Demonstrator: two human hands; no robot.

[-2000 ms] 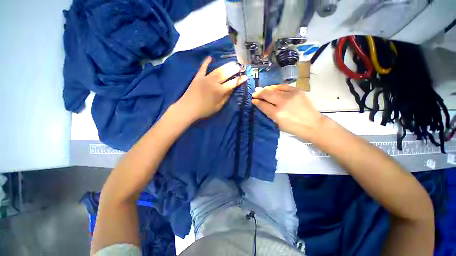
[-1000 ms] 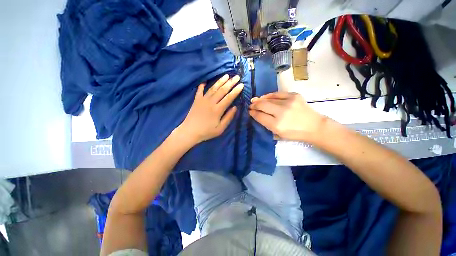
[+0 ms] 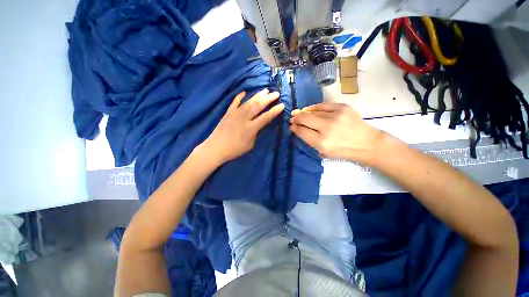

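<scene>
A blue garment piece (image 3: 226, 180) lies on the table and runs under the presser foot (image 3: 290, 72) of the white sewing machine (image 3: 290, 23). Two narrow black strips (image 3: 282, 168) run along it towards me, and the cloth ripples beside them. My left hand (image 3: 241, 125) lies flat on the cloth left of the strips, fingers spread, fingertips near the left strip. My right hand (image 3: 328, 127) pinches the right black strip and cloth between thumb and fingers, a little in front of the foot. The fingertips' exact hold is partly hidden.
A black strip bundle (image 3: 481, 87) with a red loop (image 3: 396, 49) and a yellow loop (image 3: 439, 46) lies at the right. A tan block (image 3: 348, 74) sits beside the ribbed knob (image 3: 325, 71). Bunched blue cloth (image 3: 127, 52) lies at the back left. A ruler (image 3: 458, 155) marks the front edge.
My left hand has slid back from near the foot onto the cloth. My right hand has shifted slightly towards me in relation to the foot. The whole view has shifted a little.
</scene>
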